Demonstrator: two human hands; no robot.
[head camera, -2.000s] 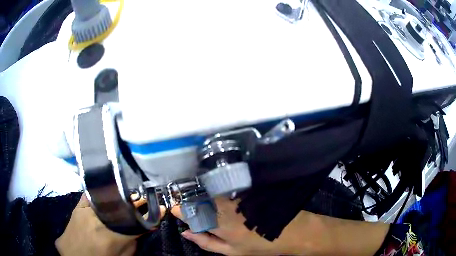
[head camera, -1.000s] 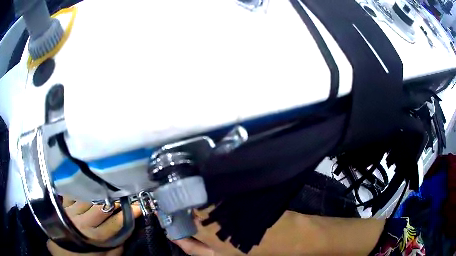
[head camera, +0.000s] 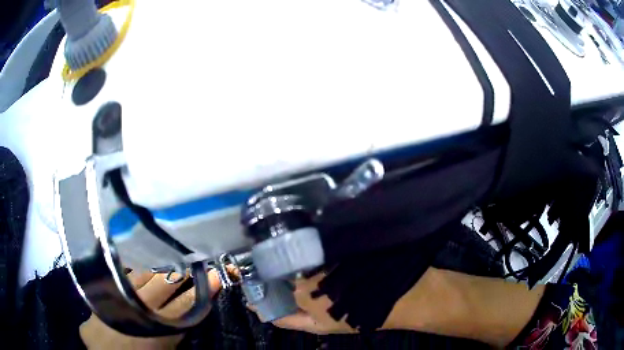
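The white sewing machine head (head camera: 294, 89) with a blue stripe fills the middle of the view. Dark cloth (head camera: 229, 321) lies under its left end and at the bottom edge. My left hand (head camera: 144, 307) is on the cloth behind the curved metal guard (head camera: 89, 246), its fingertips near the needle area. My right hand (head camera: 308, 304) comes in from the right, partly hidden by the tension dial (head camera: 287, 253), the grey-blue cylinder (head camera: 268, 297) and black strips. The fingertips and the needle are hidden, so I cannot tell how either hand holds the cloth.
A black band (head camera: 534, 89) wraps the machine arm and holds black strips (head camera: 383, 280) hanging in front. Black loop handles (head camera: 523, 239) show below the strips at the right. A grey ribbed post (head camera: 92, 41) with a yellow ring stands top left. Blue material lies at the right edge.
The camera view has shifted, moving the machine left, then partly back right. Both hands remain by the needle area. The left hand's fingers look more extended than two seconds ago.
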